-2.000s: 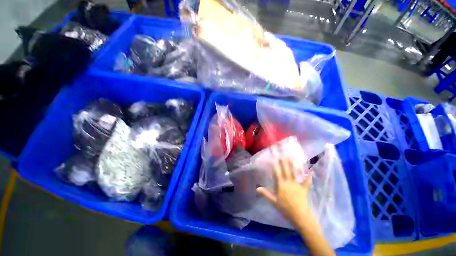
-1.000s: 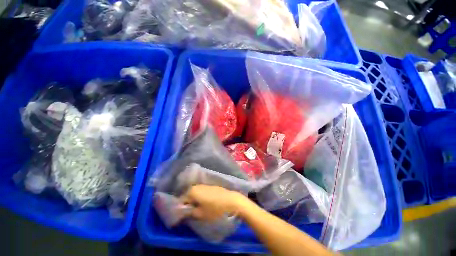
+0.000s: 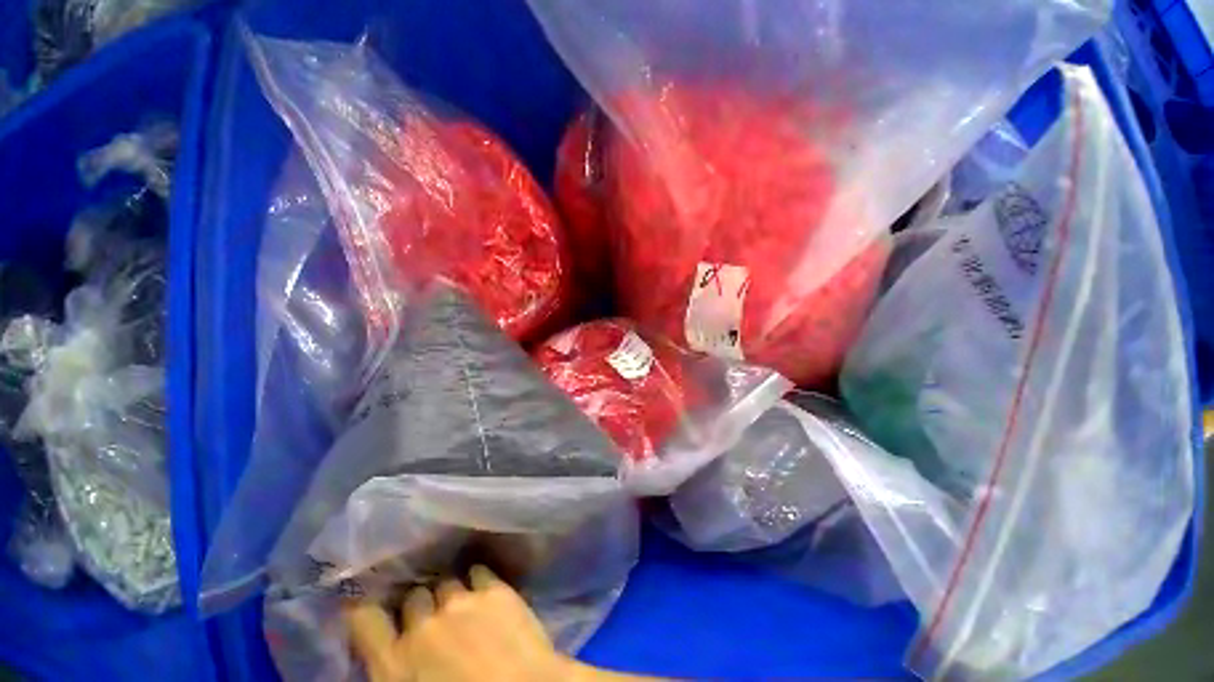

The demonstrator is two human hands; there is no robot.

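My right hand (image 3: 459,637) is at the bottom edge, partly cut off. Its curled fingers touch a milky bag with grey or dark contents (image 3: 466,400); whether they grip the plastic is unclear. The bag lies at the front left of a blue tote (image 3: 746,606). Behind it are a bag of red parts (image 3: 466,220) and a larger red-parts bag (image 3: 726,187) with a white label. A smaller labelled red bag (image 3: 619,380) lies between them. My left hand is not in view.
A zip-lock bag with a red line (image 3: 1052,400) and green contents leans at the tote's right side. A clear bag (image 3: 759,480) lies beside it. A neighbouring tote at left holds a bag of pale pieces (image 3: 113,500). Blue tote walls divide them.
The view has moved closer over the tote. My right hand first lay on milky plastic over the red bags, then moved left to the grey bag, where it still is, now nearer the bottom edge.
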